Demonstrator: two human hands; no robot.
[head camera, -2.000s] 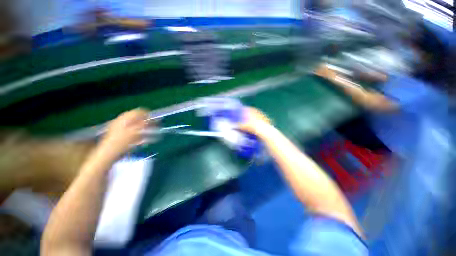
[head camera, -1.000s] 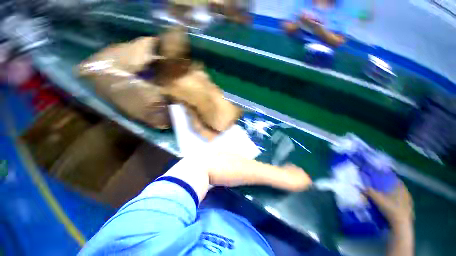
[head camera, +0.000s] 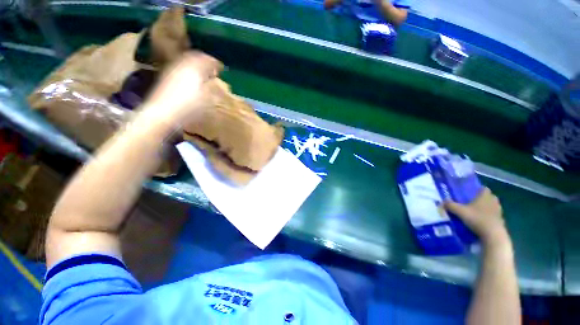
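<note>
My left hand (head camera: 194, 73) is over the torn brown kraft paper (head camera: 238, 127) at the left, blurred; whether it grips anything is hidden. My right hand (head camera: 480, 212) rests on a fanned stack of blue-and-white carton blanks (head camera: 427, 203) on the green bench, its thumb on top and fingers around the right side. A white sheet (head camera: 270, 203) lies partly under the brown paper. Thin white strips (head camera: 311, 146) lie scattered beyond the sheet. A kraft-wrapped bundle with shiny clear film (head camera: 76, 105) lies at the far left.
The green bench (head camera: 356, 222) runs alongside a green belt (head camera: 331, 89) with metal edging. Across it are small blue-white stacks (head camera: 449, 52) and another person's hands (head camera: 389, 11). A dark blue-white pile (head camera: 556, 136) stands at the far right. Brown cartons (head camera: 143, 238) are below the bench at left.
My left hand has moved from near the carton blanks up and left to the brown paper. My right hand stays at the stack. The view has turned left since the earliest frame.
</note>
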